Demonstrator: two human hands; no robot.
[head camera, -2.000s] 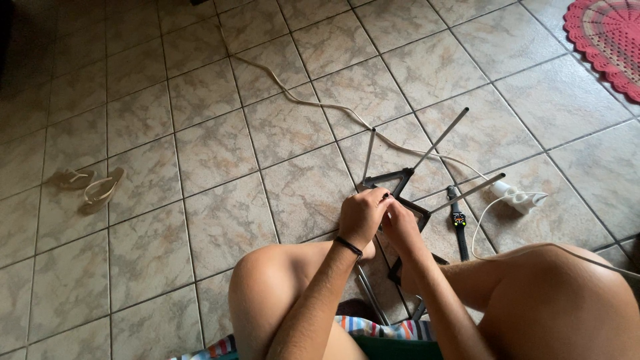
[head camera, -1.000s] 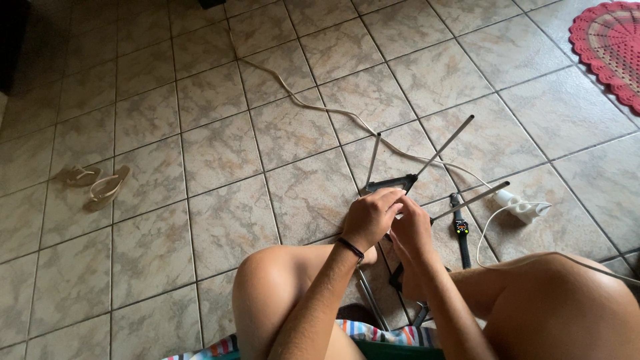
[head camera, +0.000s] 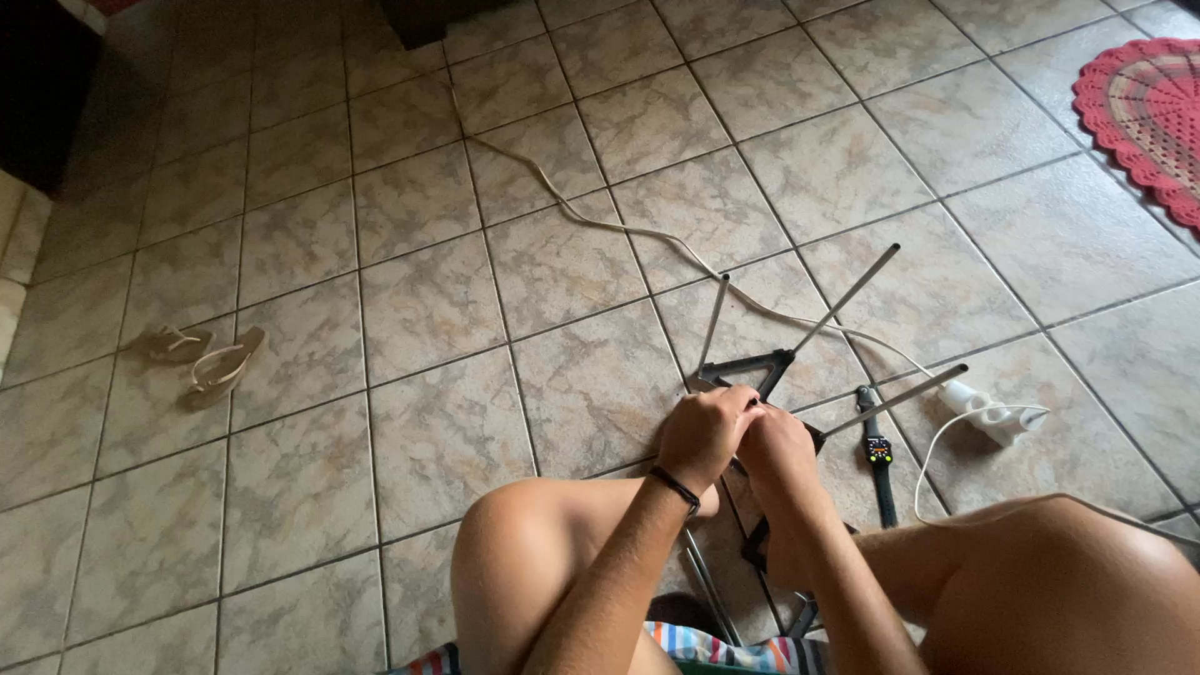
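My left hand (head camera: 710, 433) and my right hand (head camera: 780, 448) meet at the fingertips over a black plastic frame (head camera: 776, 373), with several thin metal tubes standing out from it. One metal tube (head camera: 855, 291) points up and right, another (head camera: 895, 400) reaches right above a smartwatch, and a third (head camera: 714, 323) stands at the left corner. The fingers of both hands are closed around the frame's near part; what lies between the fingertips is hidden. More metal tubes (head camera: 710, 581) and a black plastic piece (head camera: 756, 544) lie below, between my legs.
A smartwatch with a black band (head camera: 878, 455) lies on the tiles, right of my hands. Beside it is a white power strip (head camera: 992, 412) with a pale cable (head camera: 675, 239) running up and left. Flip-flops (head camera: 225, 367) lie at left; a red crocheted rug (head camera: 1148, 122) at upper right.
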